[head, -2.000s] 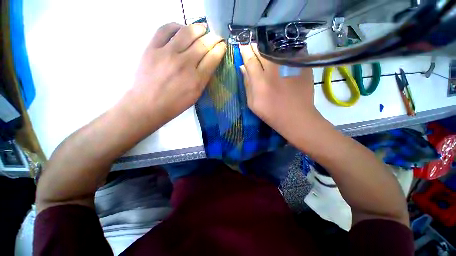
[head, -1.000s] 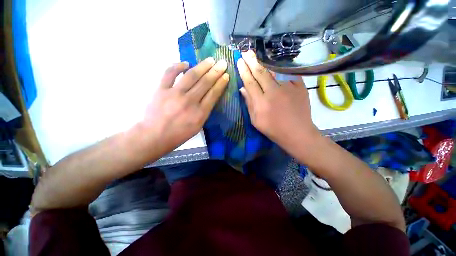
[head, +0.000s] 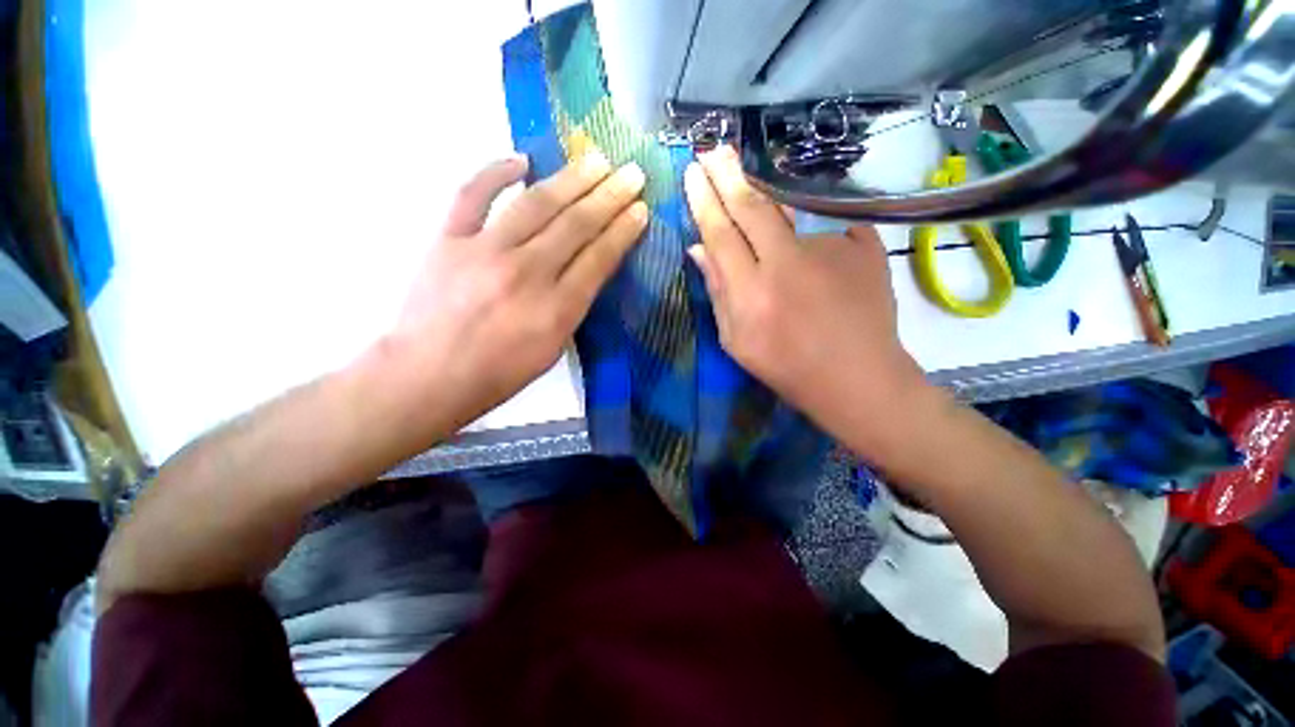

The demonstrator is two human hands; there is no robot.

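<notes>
A plaid cut piece [head: 660, 327] in blue, green and yellow runs from behind the machine's needle area, over the white table, and hangs over the front edge towards the lap. My left hand [head: 518, 270] lies flat on its left part, fingertips just left of and below the presser foot [head: 699, 131]. My right hand [head: 795, 291] rests on its right part, fingertips close below the foot. Both hands press the cloth and do not grip it. The sewing machine head [head: 881, 57] stands over the right side. The needle itself cannot be made out.
Scissors with a yellow loop [head: 964, 270] and a green loop lie right of my right hand. Thread snips [head: 1140, 280] and a small blue scrap [head: 1074, 323] lie further right. A plaid bundle [head: 1122, 430] and red plastic bins [head: 1247, 585] are below the table edge.
The plaid piece has moved away from me past the foot, and more of its far end shows beyond my left hand. My left hand has drawn back from the foot, fingers flatter.
</notes>
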